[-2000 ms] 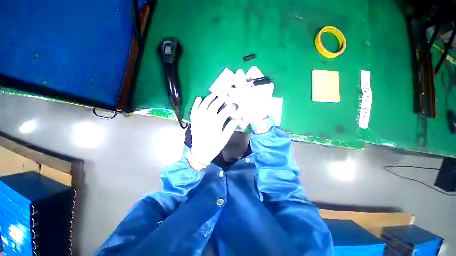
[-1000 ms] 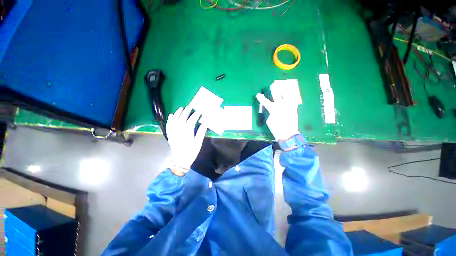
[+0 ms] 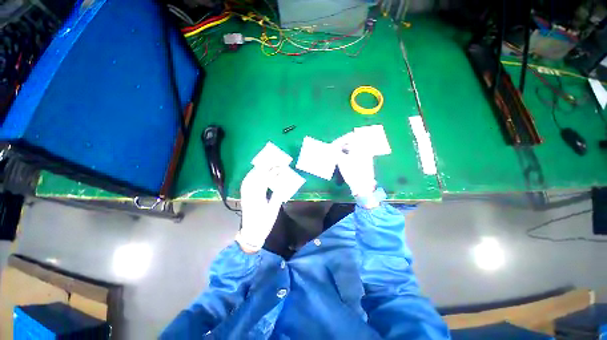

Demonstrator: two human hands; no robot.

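Observation:
White paper slips lie near the bench's front edge, one at the left (image 3: 271, 157) and one in the middle (image 3: 317, 158). My gloved left hand (image 3: 261, 199) has a slip (image 3: 287, 184) between its fingers and touches the left one. My gloved right hand (image 3: 358, 171) is between the middle slip and a square pad (image 3: 374, 139), its fingers over the pad's left side. A dark marker pen (image 3: 338, 175) shows partly under that hand and looks held in it. A small black cap (image 3: 289, 129) lies behind the slips. A yellow tape roll (image 3: 367, 100) lies behind the pad.
A barcode scanner (image 3: 213, 153) lies left of the slips, near a large blue block (image 3: 100, 86). A white label strip (image 3: 422, 145) is at the right. Wires (image 3: 286, 43) and a pale box (image 3: 324, 14) are at the back. A mouse (image 3: 573, 141) is far right.
The view has tilted up, showing more of the bench's back. My right hand moved right from the slips to the pad. The bunched slips are now spread; my left hand has a slip between its fingers.

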